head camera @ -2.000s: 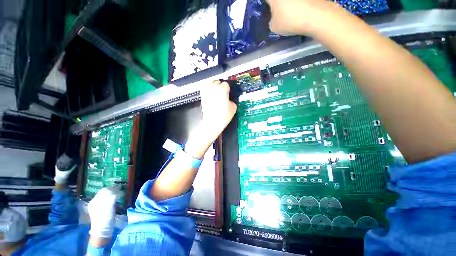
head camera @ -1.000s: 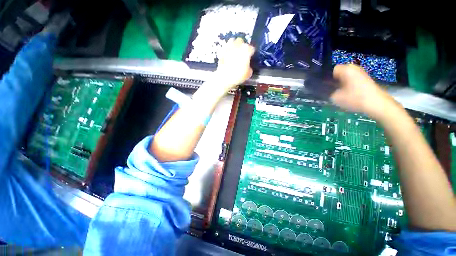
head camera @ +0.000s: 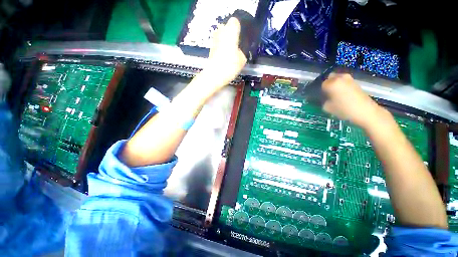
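My left hand (head camera: 228,52) is at the bin of small white pieces (head camera: 206,22), its black-covered fingertips at the bin's right side; whether it holds a piece is hidden. My right hand (head camera: 344,95) is over the far edge of the large green circuit board (head camera: 301,165), its dark fingertips pointing left near a small reddish and green-brown cluster (head camera: 282,85) at the board's far left corner. The fingertips are blurred and I cannot tell what they hold. The board lies flat in a black carrier (head camera: 251,238) with white printing.
Behind the silver rail (head camera: 170,52) stand a bin of dark-blue parts (head camera: 289,37) and a bin of tiny blue parts (head camera: 369,60). Another green board (head camera: 63,115) lies left, past a shiny metal plate (head camera: 193,160). A neighbour's blue sleeve (head camera: 25,201) is at the far left.
My left hand has gone from the board's far left corner up to the white-piece bin. My right hand has come from the bins down to the board's far edge. The neighbour's arm has drawn back.
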